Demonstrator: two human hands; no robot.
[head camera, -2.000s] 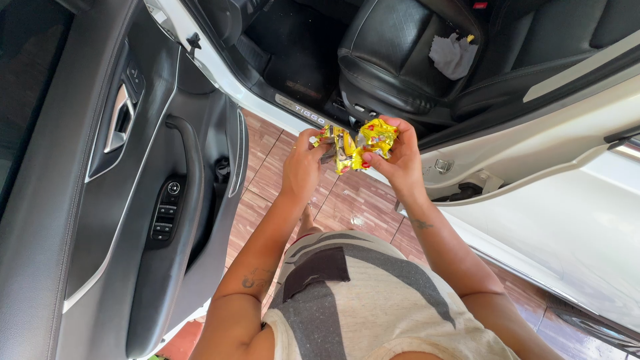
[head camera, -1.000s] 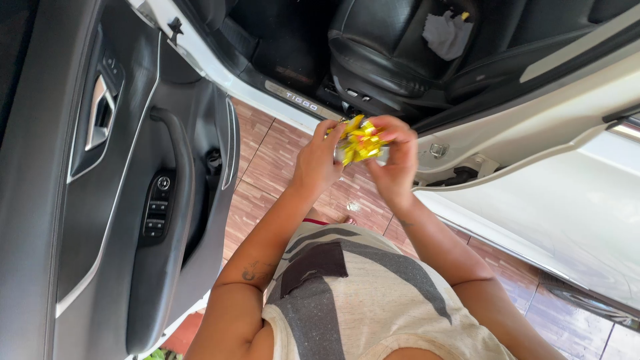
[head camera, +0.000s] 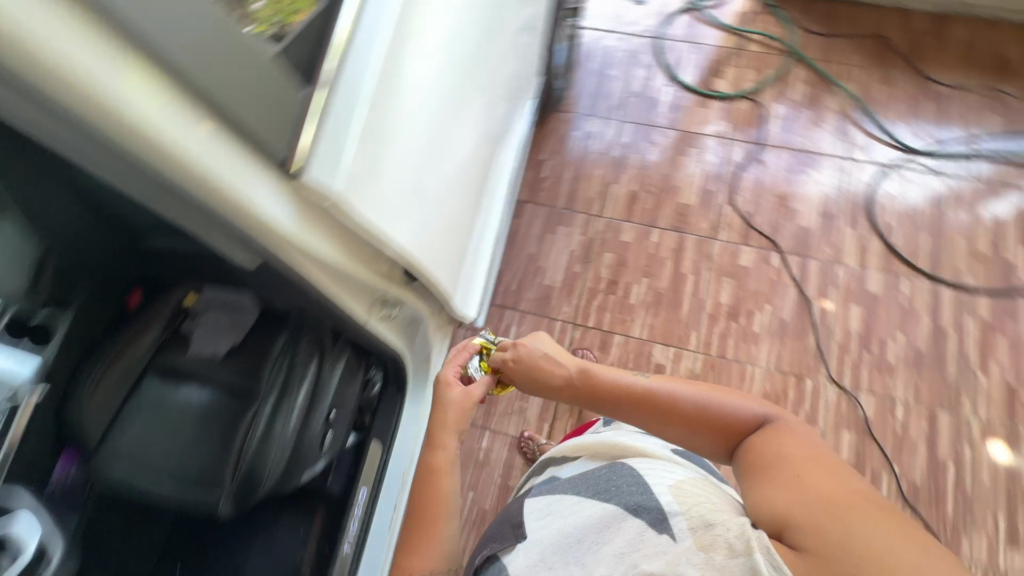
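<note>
A crumpled yellow and silver foil wrapper (head camera: 480, 364) is between my two hands, just outside the car's door sill. My left hand (head camera: 458, 384) grips it from the left side, with the thumb below. From the right, my right hand (head camera: 532, 364) closes its fingers on the same wrapper. What lies inside the wrapper, if anything, is hidden. Inside the car, a grey cloth (head camera: 220, 320) with a small yellow thing beside it rests on the black leather seat (head camera: 188, 432).
The white car body (head camera: 408, 192) and its open doorway run along my left. A green hose (head camera: 848, 96) and a thin dark cable (head camera: 788, 268) lie looped on the reddish tiled floor (head camera: 640, 280). My sandalled feet are below my hands.
The view has swung strongly to the right, toward the tiled floor with the hose. The wrapper stays in both hands, now more bunched and more covered by the fingers than in the earliest frame.
</note>
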